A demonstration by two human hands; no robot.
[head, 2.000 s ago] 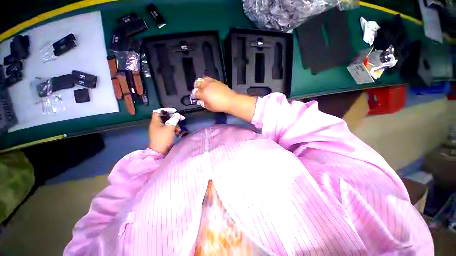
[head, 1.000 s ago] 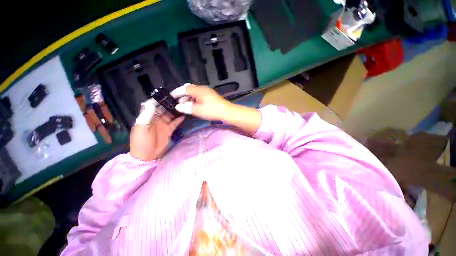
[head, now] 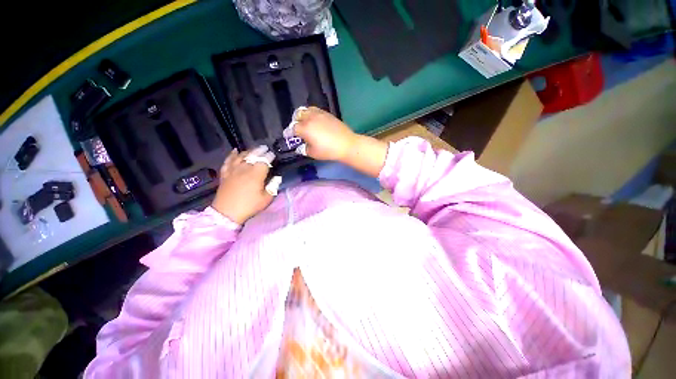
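Observation:
Two black foam insert trays lie side by side. The left foam tray (head: 164, 141) has a small black module with white marking (head: 196, 180) seated in its front cut-out. My right hand (head: 319, 135), with white finger cots, holds another small black module (head: 291, 143) at the front cut-out of the right foam tray (head: 256, 100). Whether that module is fully seated is hidden by the fingers. My left hand (head: 247, 183) is at the front edge between the trays, its fingertips near the module; I cannot tell whether it touches it.
A white sheet (head: 37, 137) with black modules (head: 53, 194) lies at the left, orange-brown strips (head: 98, 185) beside the left tray. Behind are a shiny clear bag (head: 285, 16) and foam cover sheets (head: 393, 37). A white carton (head: 485, 59) and red bin (head: 574, 85) are at the right.
The black module held between both hands has moved to the right tray's front cut-out. A module now shows in the left tray's front cut-out. The view has shifted, moving the trays left in frame.

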